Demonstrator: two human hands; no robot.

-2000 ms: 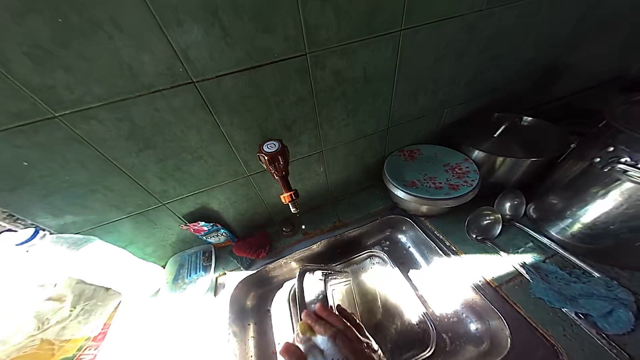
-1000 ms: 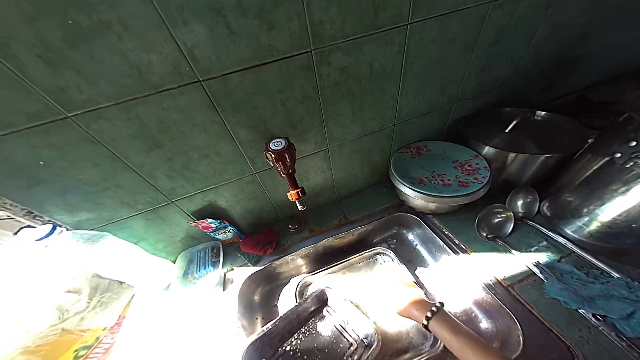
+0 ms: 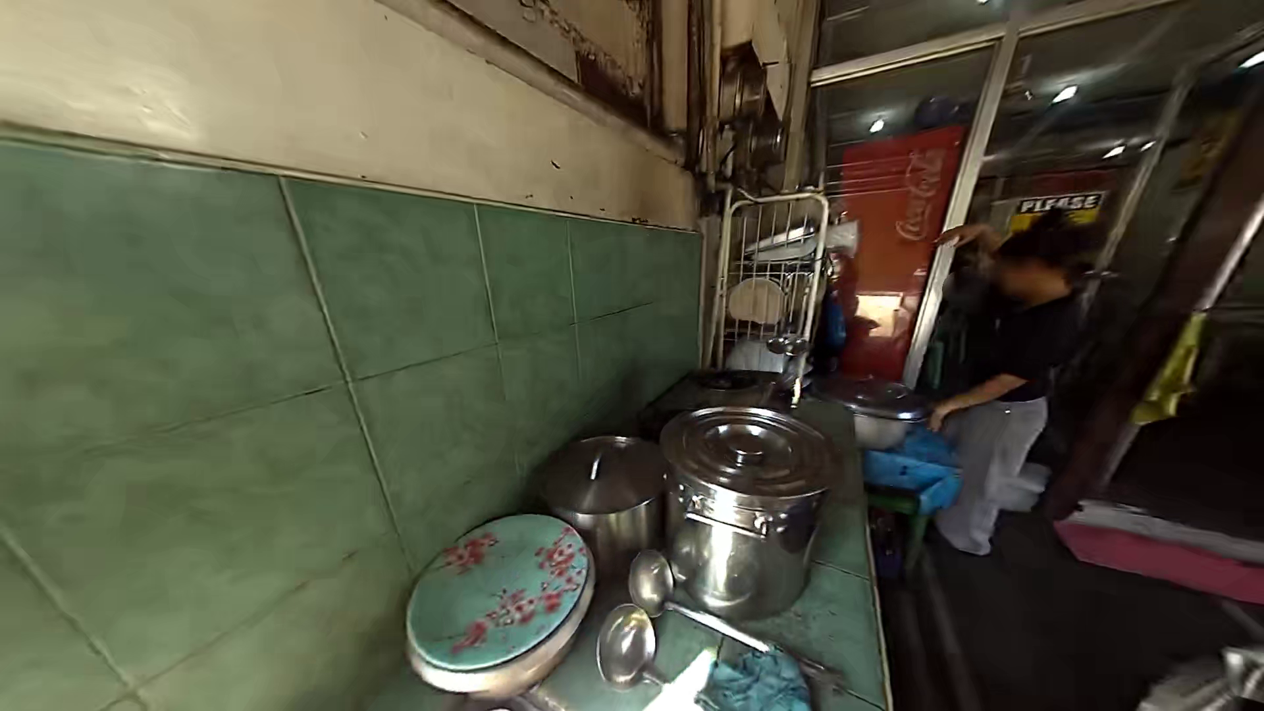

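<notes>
Neither my left hand nor my right hand shows in the head view. Low in the picture, a teal flowered plate covers a round metal bowl on the green tiled counter. To its right lie two metal ladles, their handles running toward a crumpled blue cloth at the bottom edge. Behind them stand a lidded metal pot and a larger lidded steel stockpot. The sink basin is out of sight below, so what my hands hold is hidden.
Green wall tiles border the counter on the left. A white wire rack holds dishes at the far end. Beyond the counter, a person stands beside a wide lidded pot and a blue-covered stand. A red refrigerator is behind.
The view has swung up and right, away from the sink. A hand with a beaded bracelet, over the basin one second ago, is out of view, as are the brown-handled tap and basin.
</notes>
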